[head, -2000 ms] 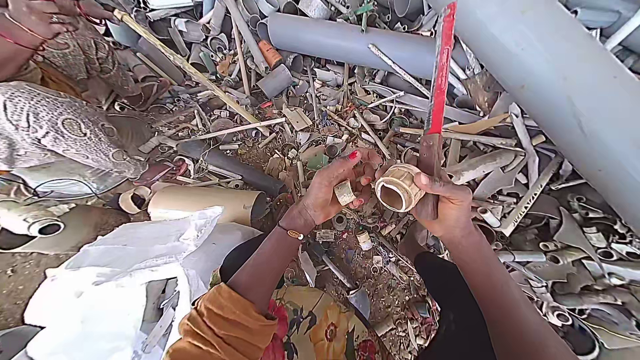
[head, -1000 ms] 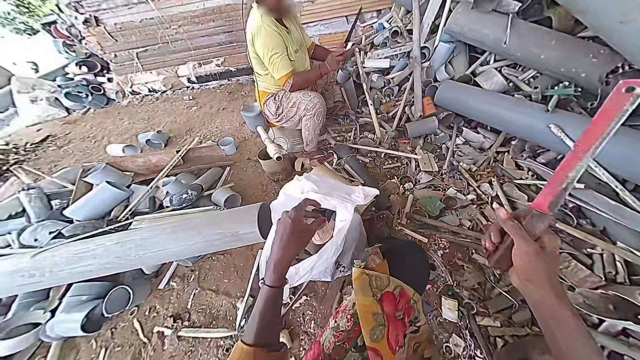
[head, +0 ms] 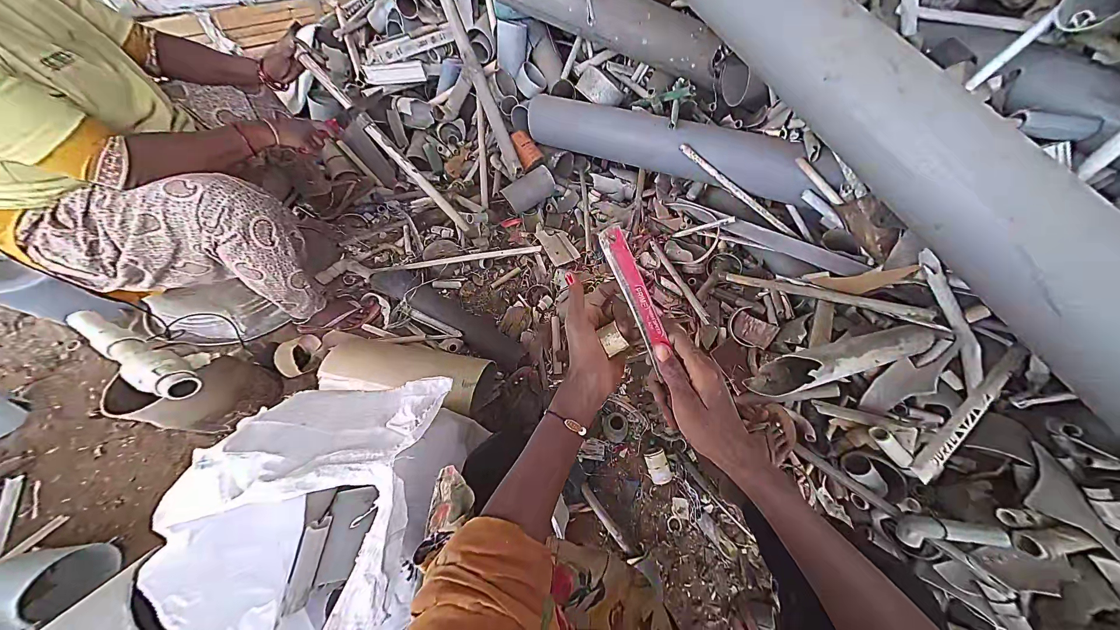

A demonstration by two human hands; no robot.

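My right hand point(head: 700, 394) is closed around the lower end of a flat red tool point(head: 636, 293), which points up and slightly left. The tool's kind cannot be told, and its grip is hidden by my fingers. Just left of it, my left hand point(head: 591, 350) has a small cream plastic pipe piece point(head: 612, 339) at its fingers, with the index finger pointing up. Below the hands, a small cream piece point(head: 658, 467) lies among the scrap. A white sack point(head: 289, 437) with grey plastic pieces inside stands to the lower left.
Another person point(head: 175, 166) sits at the upper left, holding a tool by a long thin strip. A large grey pipe point(head: 945, 192) crosses the upper right, with another grey pipe point(head: 665, 149) behind. Broken pipe pieces cover the ground, and a tan pipe point(head: 407, 372) lies beside the sack.
My left hand has moved from over the white sack back beside my right hand. The cream fitting seen in my hands two seconds ago is no longer there. The view has swung strongly.
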